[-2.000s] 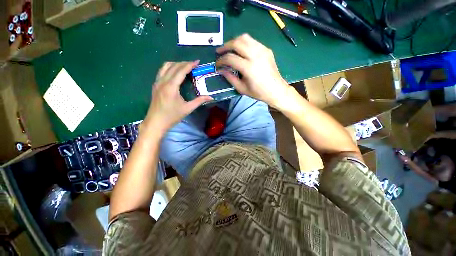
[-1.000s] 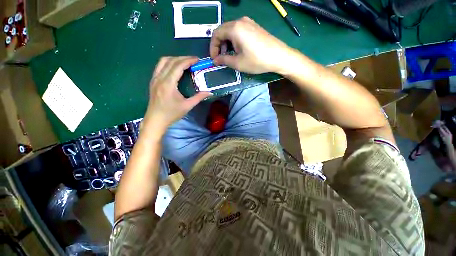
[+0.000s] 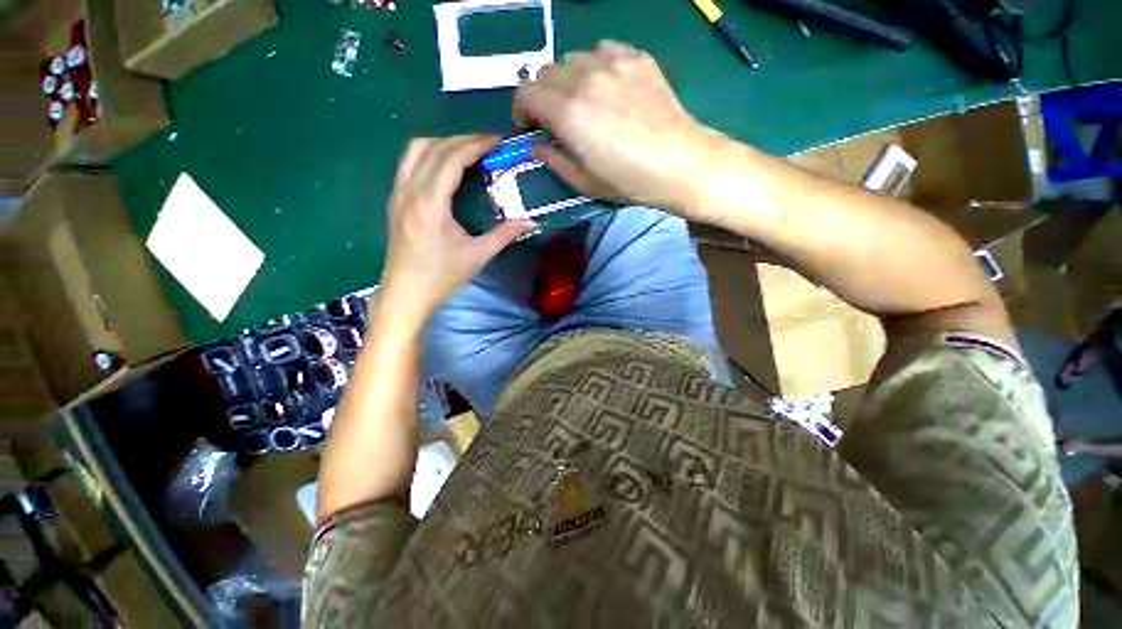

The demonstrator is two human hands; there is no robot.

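A white device housing [image 3: 507,197] with a dark window and a blue part [image 3: 509,155] along its far edge is held at the near edge of the green mat. My left hand [image 3: 433,227] grips its left side, thumb at the near corner and fingers at the far corner. My right hand [image 3: 612,123] lies over its far right part with bent fingers and hides that part. Whether a small piece is between the right fingertips cannot be seen. A white front cover [image 3: 496,71] lies on the mat beyond the hands.
A white perforated card [image 3: 204,246] lies at left. A yellow-handled screwdriver [image 3: 728,30] and dark tools lie at the far right. Cartons stand left and right. A tray of dark frame parts [image 3: 281,369] is below left. Part of another person shows at the right edge [image 3: 1090,350].
The view has shifted, moving the scene slightly. My right hand has turned from the housing's far edge and now covers more of its right side. My left hand keeps its hold.
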